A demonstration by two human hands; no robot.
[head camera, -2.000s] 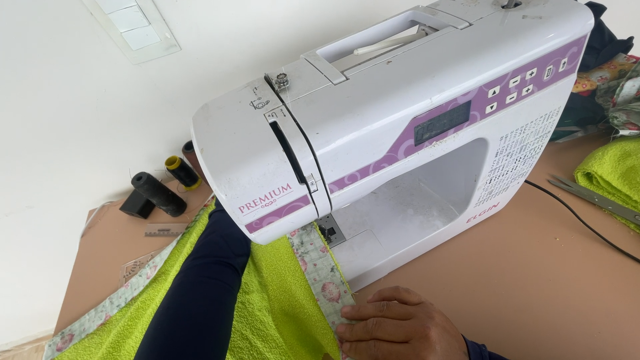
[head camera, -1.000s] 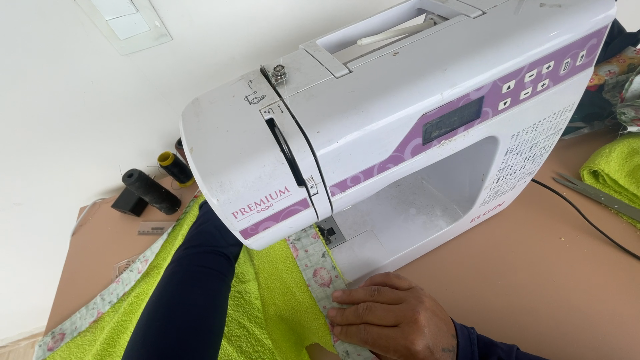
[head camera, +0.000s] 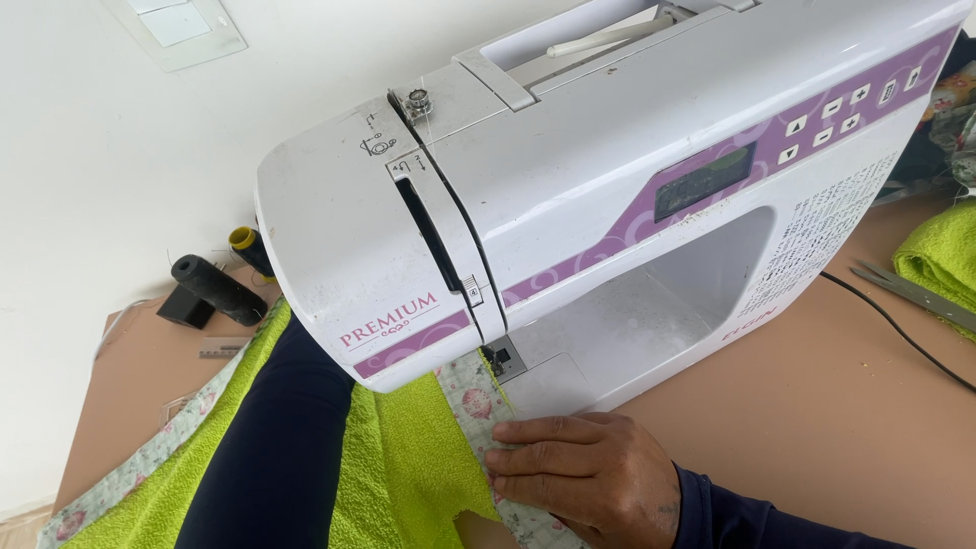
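Observation:
A white and purple Elgin sewing machine (head camera: 579,168) stands on the table. Lime-green terry cloth (head camera: 412,450) with a floral fabric border (head camera: 474,396) runs under its head, the border's edge lying by the needle plate (head camera: 509,358). My right hand (head camera: 587,473) rests on the border in front of the machine, fingers extended together and thumb hidden; whether it pinches the fabric is unclear. My left arm, in a dark blue sleeve (head camera: 282,442), reaches across the cloth and behind the machine's head, which hides my left hand.
Behind the machine's left end are a black thread cone (head camera: 217,290), a black and yellow spool (head camera: 252,248), a black block (head camera: 185,306) and a small ruler (head camera: 221,348). On the right lie scissors (head camera: 915,293), a folded green cloth (head camera: 942,255) and a black cable (head camera: 900,328).
The bordered cloth has shifted a little under the machine's head, and a notch in the green cloth's lower edge has come into view. My right hand stays on the border.

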